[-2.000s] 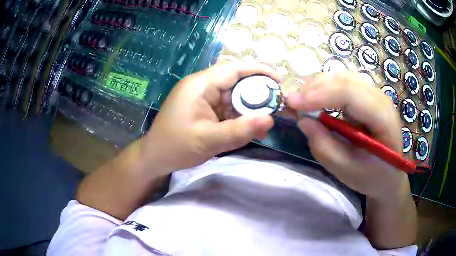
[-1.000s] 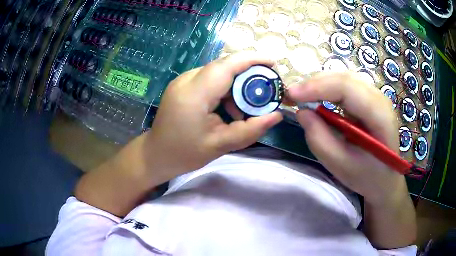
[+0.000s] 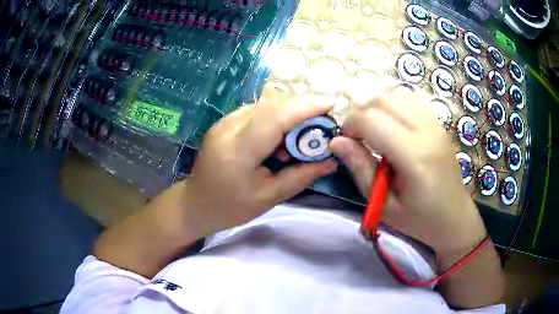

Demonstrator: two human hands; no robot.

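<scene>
A round loudspeaker [image 3: 312, 140] with a pale ring and dark-edged centre is held by its rim, back face up. My left hand [image 3: 245, 156] grips its left side between thumb and fingers. My right hand [image 3: 407, 147] is at its right edge, thumb and fingertips touching or nearly touching the rim. A red-handled probe [image 3: 378, 199] lies within my right hand, its rear end pointing down toward my lap. The probe's tip is hidden by my fingers. A red lead [image 3: 456, 268] runs from the handle across my right wrist.
A filled-side tray [image 3: 504, 199] at right holds loudspeakers lying flat, with wires over them. A supply tray [image 3: 144, 147] at left holds dark rows of speakers with red wires. A green label [image 3: 153, 118] shows there. A round white-rimmed device [image 3: 528, 18] is at upper right.
The red probe has swung from pointing right to pointing down, and its lead now shows across my wrist. The loudspeaker is slightly lower and tilted differently. My right fingers have closed in at its edge.
</scene>
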